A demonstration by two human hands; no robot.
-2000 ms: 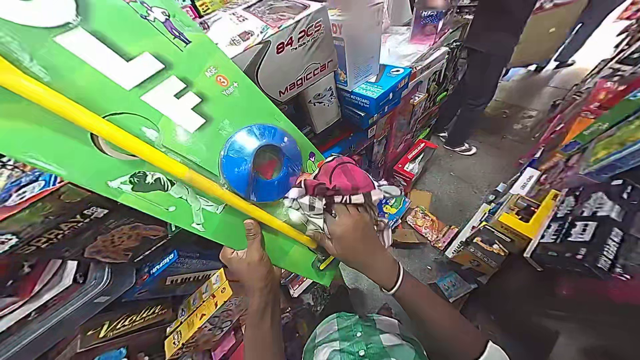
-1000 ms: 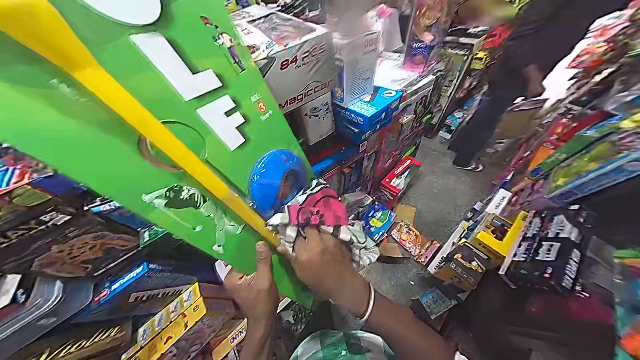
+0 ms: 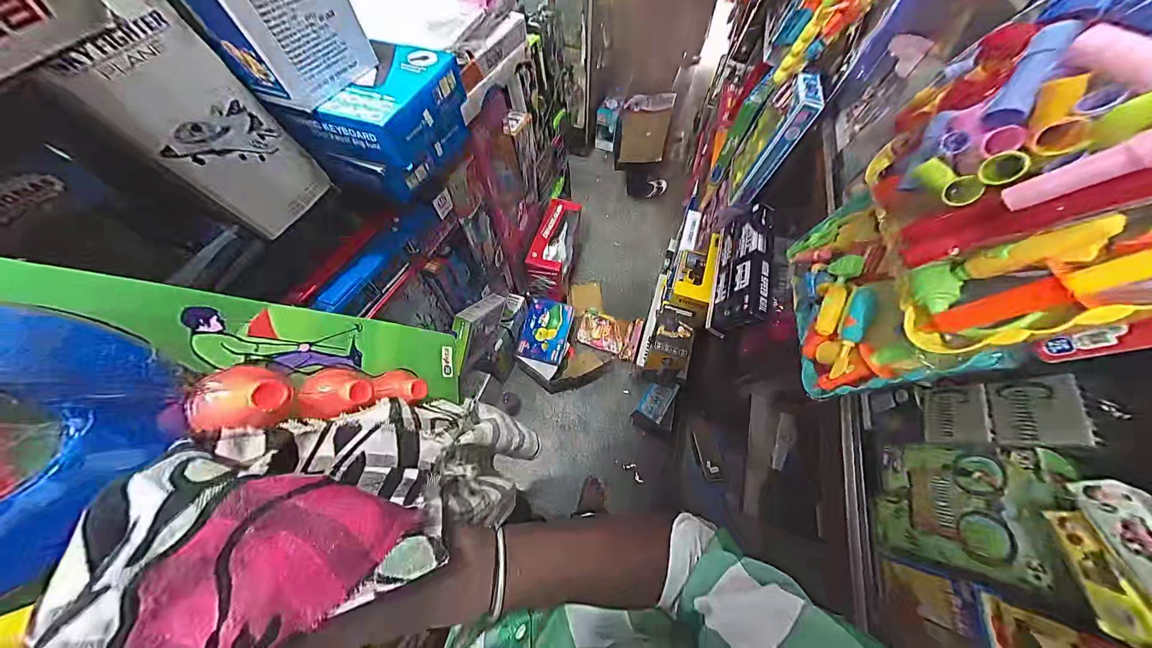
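A bunched cloth [image 3: 279, 549], patterned in pink, black and white, covers the lower left. My right hand [image 3: 405, 598] is against its underside, mostly hidden by the folds, with a pale bracelet at the wrist. Behind the cloth, a green toy-set board [image 3: 409, 351] shows a printed archer. A shiny blue round plastic piece [image 3: 108, 387] lies on the board at the left edge. Several orange rounded plastic pieces [image 3: 238, 396] stick up between the board and the cloth. My left hand is out of view.
Blue keyboard boxes [image 3: 387, 117] and a grey toy plane box [image 3: 198, 135] are stacked at upper left. Small boxes and a red box [image 3: 553, 243] stand along the narrow aisle floor [image 3: 594, 423]. Bagged colourful plastic toys [image 3: 1017, 234] crowd the right side.
The view has swung right and closer to the cloth. My left hand, earlier gripping the board's lower edge, has left view. Orange pieces now show above the cloth.
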